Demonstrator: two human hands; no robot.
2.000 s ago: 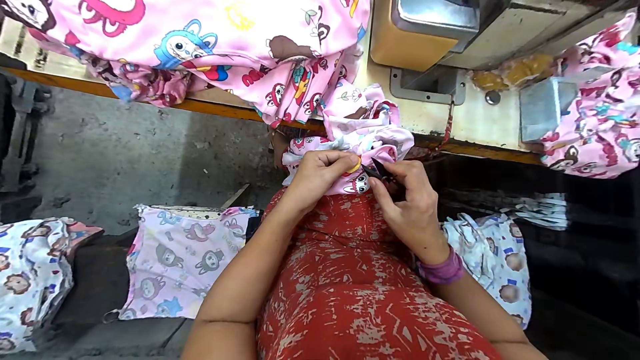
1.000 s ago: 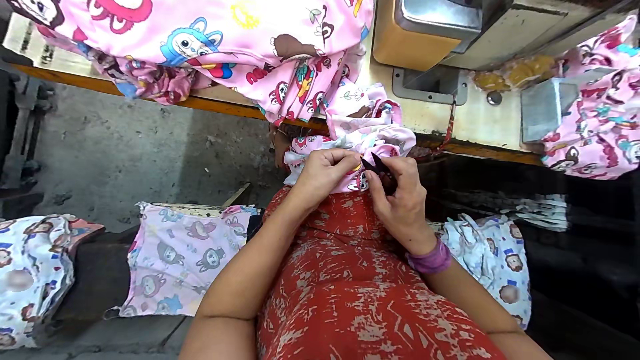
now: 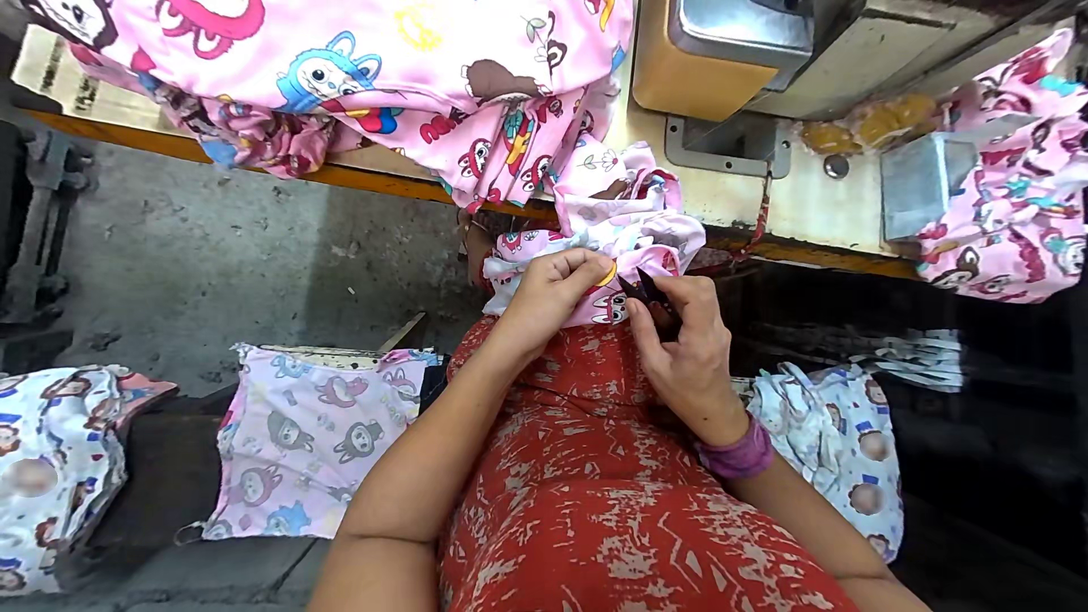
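Observation:
Pink printed fabric (image 3: 625, 238) lies bunched over my lap, partly against the table edge. My left hand (image 3: 557, 293) pinches a fold of it between thumb and fingers, beside a small yellow patch at the fingertips. Just to the right, my right hand (image 3: 688, 344) holds small dark thread snips (image 3: 648, 293), their two pointed blades apart and directed at the pinched fold. The fingers hide part of the snips and of the fold.
Pink fabric (image 3: 357, 51) covers the table's left part; more pink fabric (image 3: 1020, 195) hangs at the right. A metal-and-orange machine part (image 3: 705, 76) and a clear plastic box (image 3: 922, 183) stand between. Cloth stacks lie at lower left (image 3: 314, 433), far left (image 3: 42, 476) and right (image 3: 850, 459).
The snips' blades show apart more plainly now than two seconds ago. My right hand has shifted slightly, while my left hand keeps its pinch on the fabric.

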